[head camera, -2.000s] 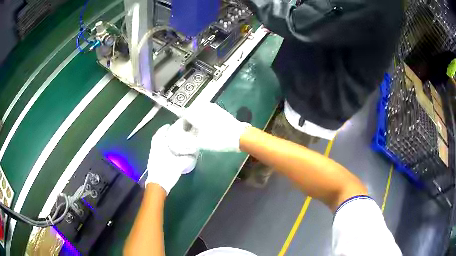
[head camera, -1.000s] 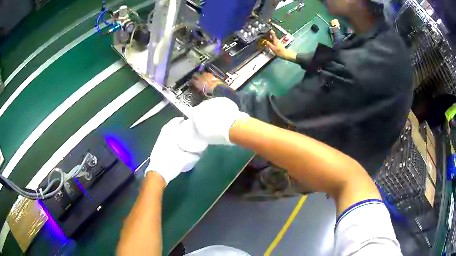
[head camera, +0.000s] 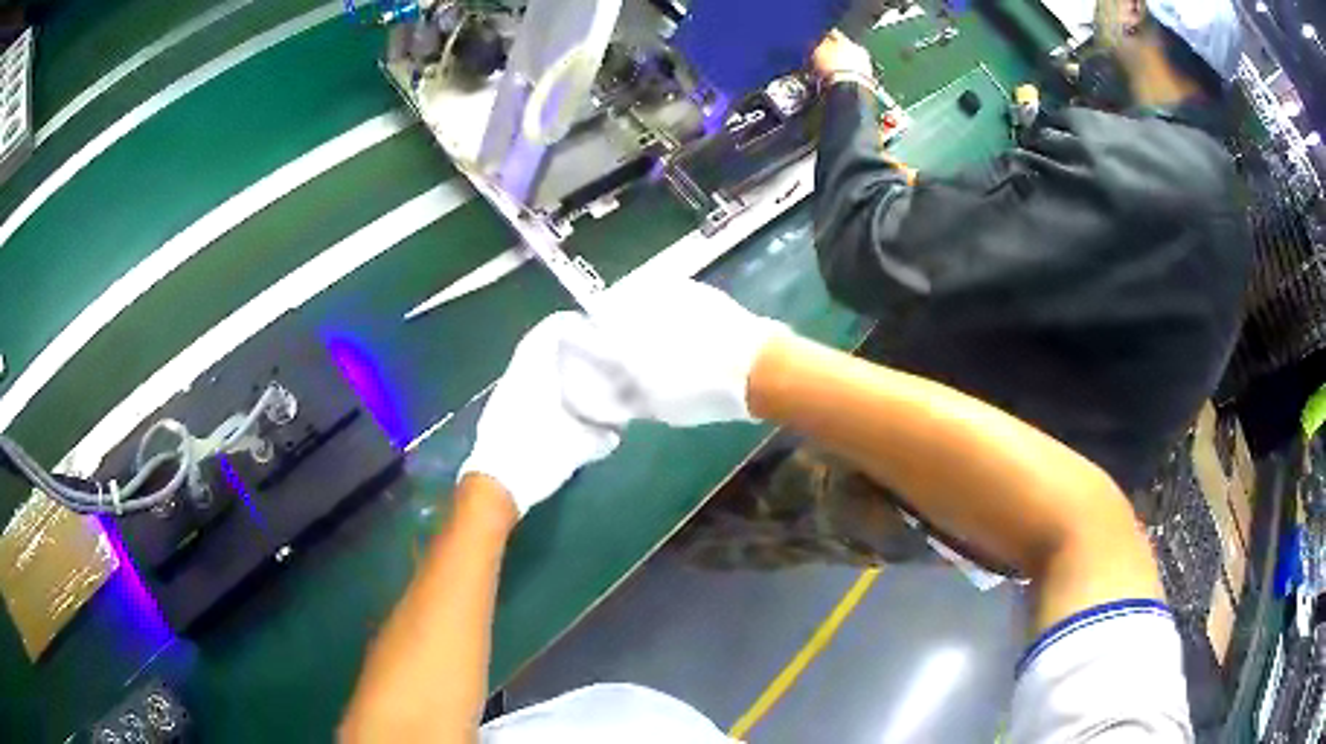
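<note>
My left hand (head camera: 541, 419) and my right hand (head camera: 676, 349) wear white cotton gloves and are pressed together above the green bench (head camera: 582, 531). The right glove overlaps the left at the fingers. The fingertips and anything between the hands are hidden. No held object shows.
A black UV curing unit (head camera: 313, 487) glows violet at left, with a yellow-brown board (head camera: 55, 570) beside it. A dark three-ring module (head camera: 143, 715) is at the lower left edge. An assembly machine (head camera: 560, 124) and a coworker (head camera: 1062, 276) are ahead and right.
A white round tub seen under my hands earlier no longer shows. My hands are closer together. The coworker has turned and reached to the machine, now with one hand visible at its far side.
</note>
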